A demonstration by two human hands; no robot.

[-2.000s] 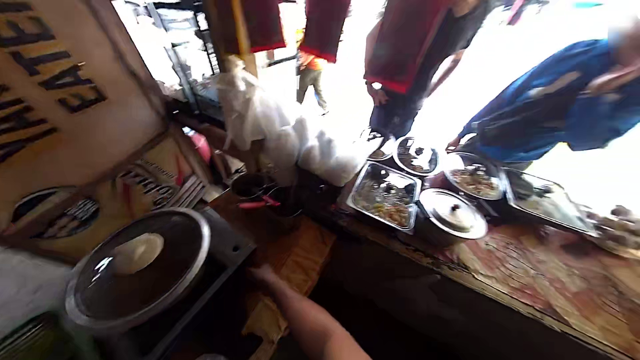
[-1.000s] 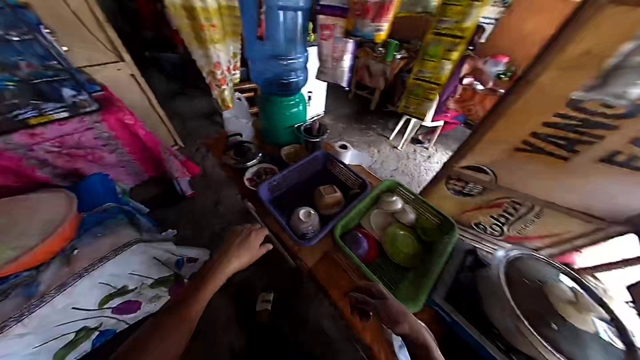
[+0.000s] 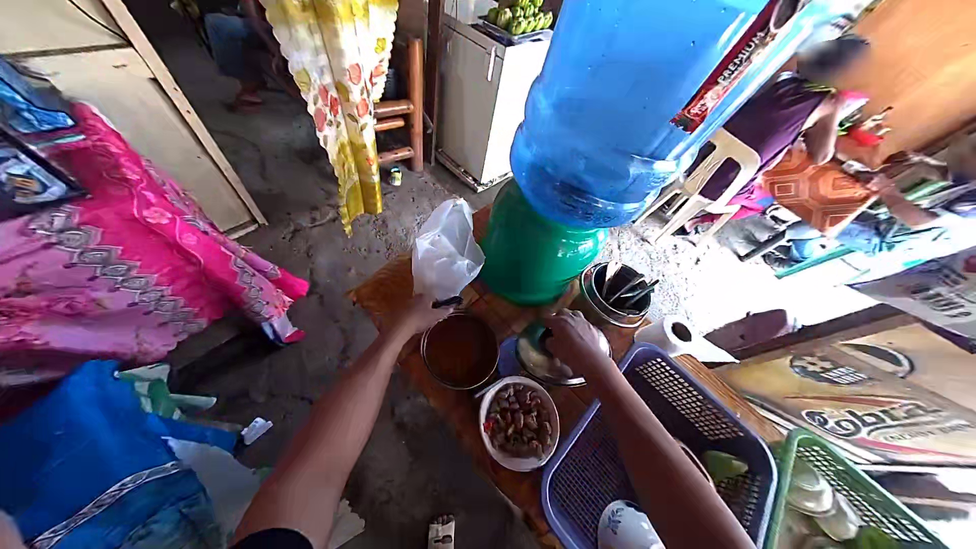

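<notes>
My left hand (image 3: 419, 316) is at the far rim of a round pot (image 3: 460, 351) with brown contents, its fingers closed around a black handle (image 3: 447, 303). A white plastic bag (image 3: 446, 252) stands just beyond it. My right hand (image 3: 573, 335) grips a green cup-like item (image 3: 531, 347) over a shiny round metal lid or bowl (image 3: 553, 364); its fingers partly hide the item. Nearer me, a white bowl (image 3: 520, 424) holds small brown pieces of food.
A blue water jug (image 3: 602, 114) rests on a green base (image 3: 526, 252). A utensil container (image 3: 616, 293), a paper roll (image 3: 675, 335), a purple basket (image 3: 583, 450) and a green basket (image 3: 793, 457) line the wooden table. A person (image 3: 770, 145) sits beyond on a plastic chair.
The view has swung from the food counter to this table and come closer to the jug. Both hands have moved from near the baskets to the pot and the metal lid or bowl.
</notes>
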